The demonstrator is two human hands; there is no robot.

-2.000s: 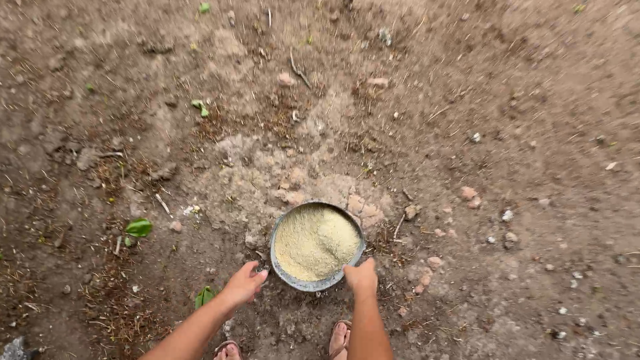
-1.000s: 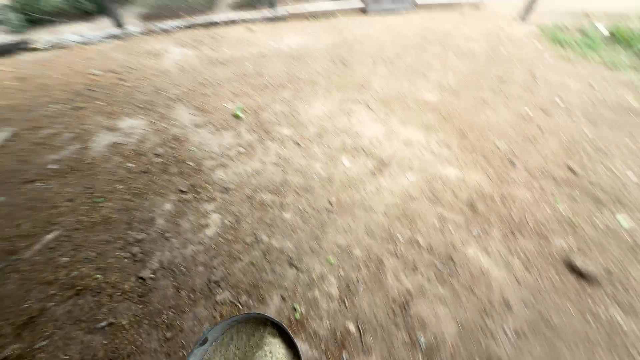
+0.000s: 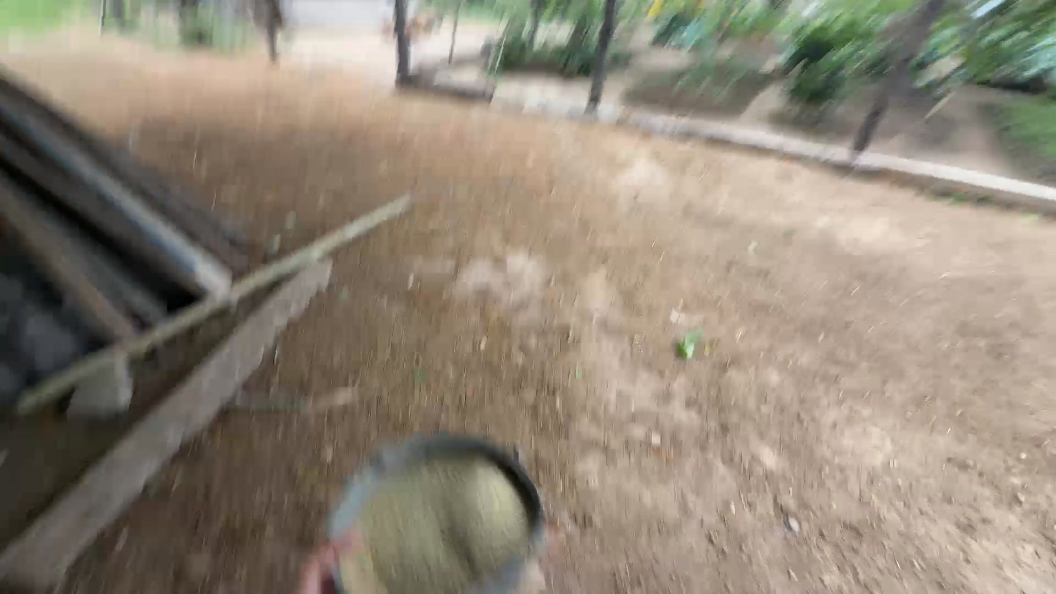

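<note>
A round, dark-rimmed metal pan (image 3: 528, 487) is at the bottom of the head view, over the dirt ground. Pale yellowish, grainy meal (image 3: 445, 520) fills much of it, with a dip near the middle. My left hand (image 3: 326, 565) grips the pan's left side; only a blurred part of its fingers shows. At the pan's lower right edge a small pale patch may be part of my right hand, but blur and the frame edge hide what it is.
Stacked wooden boards (image 3: 107, 190) lie at the left beside a thin pole (image 3: 322, 247) and a long plank (image 3: 181, 412). A low curb (image 3: 742, 136) with several posts crosses the back, with plants behind it. A green leaf (image 3: 687, 344) lies on the dirt.
The view has swung up and left, bringing the boards into sight. Two seconds ago both hands were at the pan's sides above bare dirt, with feet below; the feet are now out of view.
</note>
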